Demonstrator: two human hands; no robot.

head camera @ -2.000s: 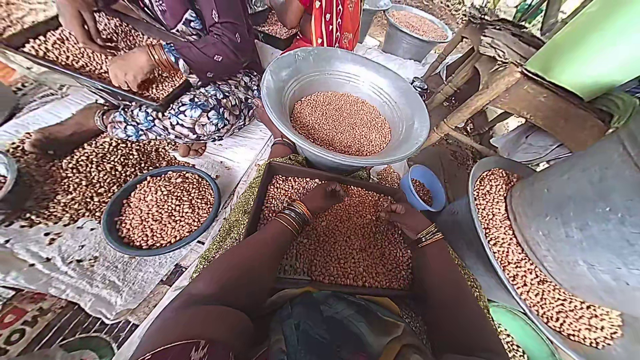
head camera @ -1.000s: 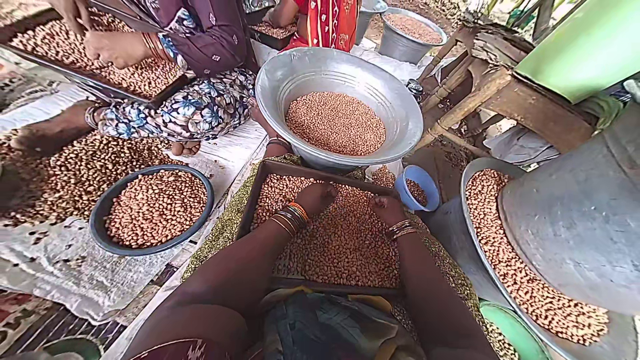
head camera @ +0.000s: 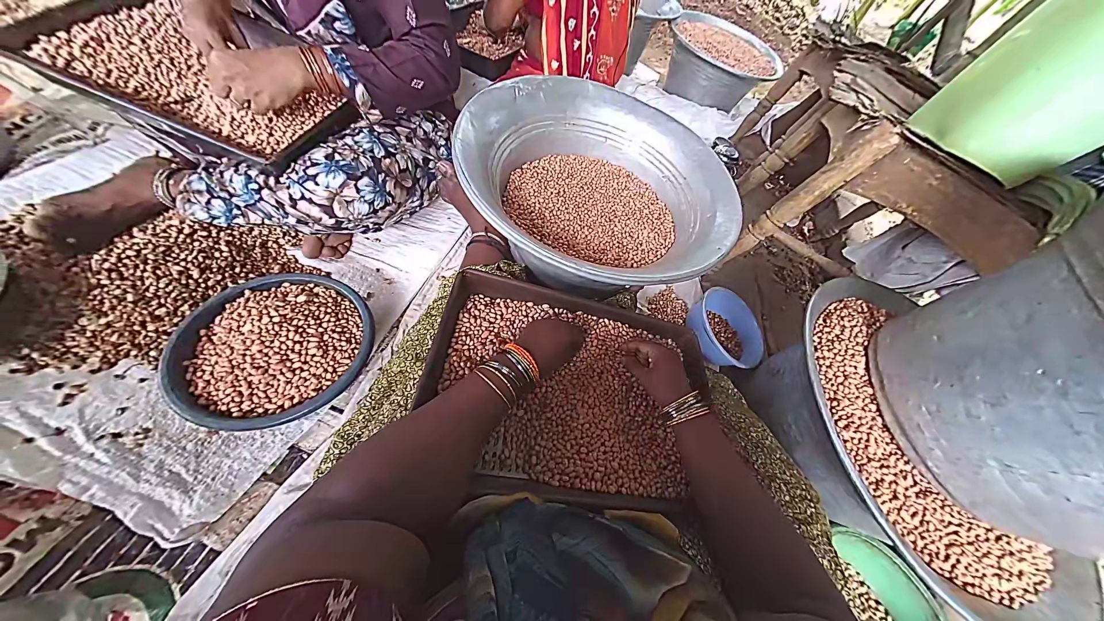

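A dark rectangular tray point(head camera: 429, 366) of reddish-brown nuts or seeds point(head camera: 604, 431) rests on my lap. My left hand point(head camera: 552, 343) lies on the nuts in the upper middle of the tray, fingers curled down. Near the tray's right side is my right hand point(head camera: 657, 369), its fingers bent inward over the nuts. Whether either hand grips any nuts cannot be seen. Bangles circle both wrists. A large metal basin point(head camera: 707, 216), partly filled with the same kind of nuts, stands just beyond the tray. A small blue bowl point(head camera: 711, 345) with some nuts sits at the tray's upper right corner.
A person's hand point(head camera: 259, 78) works in another tray point(head camera: 285, 155) at upper left. Below are a dark round basin point(head camera: 177, 388) of nuts and a pile of darker nuts point(head camera: 172, 285) on sacking. At right, metal vessels point(head camera: 992, 388) hold more nuts; a wooden frame point(head camera: 940, 190) stands behind.
My right hand has moved inward from the tray's right edge since the oldest frame, then slightly back toward the right. My left hand stays in the upper middle of the tray.
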